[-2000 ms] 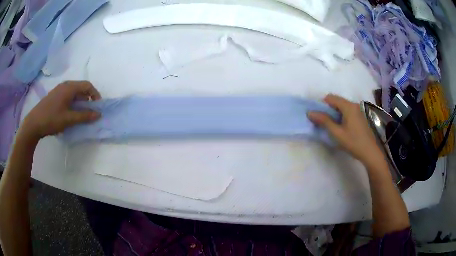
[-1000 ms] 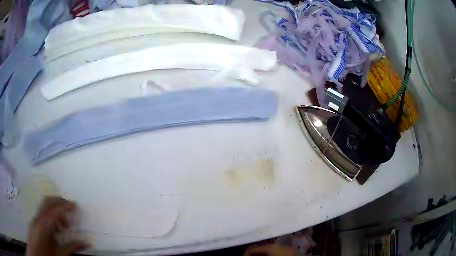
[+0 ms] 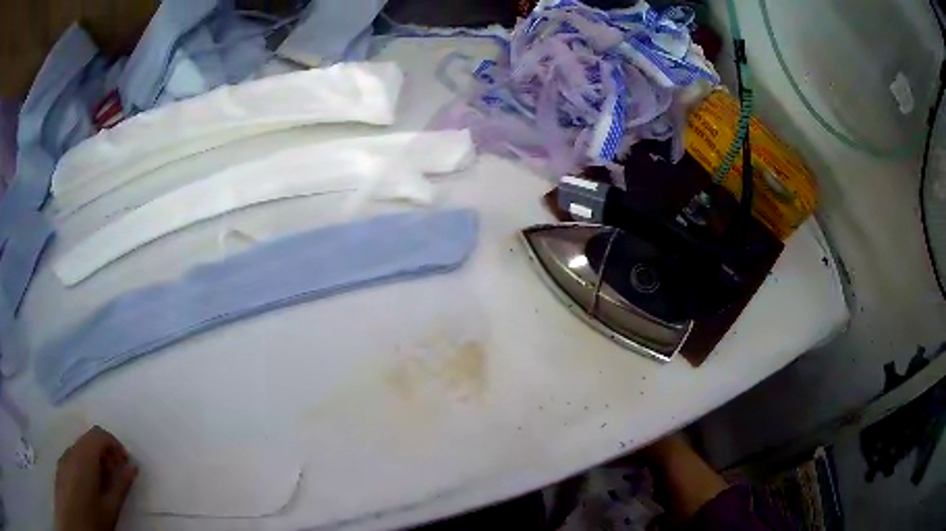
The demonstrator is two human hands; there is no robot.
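A stack of light-blue cut pieces [image 3: 270,285] lies flat and slightly curved across the middle left of the table. My left hand [image 3: 95,482] is at the lower left near the table's front edge, below the blue stack and not touching it. Its fingers are curled; I cannot tell if they hold anything. A thin white piece [image 3: 233,496] with a rounded corner lies flat just right of it. My right forearm shows at the front edge, but the right hand is hidden.
White interlining strips [image 3: 259,187] lie behind the blue stack. The steam iron [image 3: 633,280] sits at the right on a dark reddish-brown pad [image 3: 721,337], beside a yellow-orange object [image 3: 762,171]. Tangled scraps [image 3: 591,88] are at the rear. More blue pieces [image 3: 31,239] lie at the left.
Both hands have left the blue stack, which now lies flat. My left hand moved down to the front left; my right hand went out of sight. The view has shifted right.
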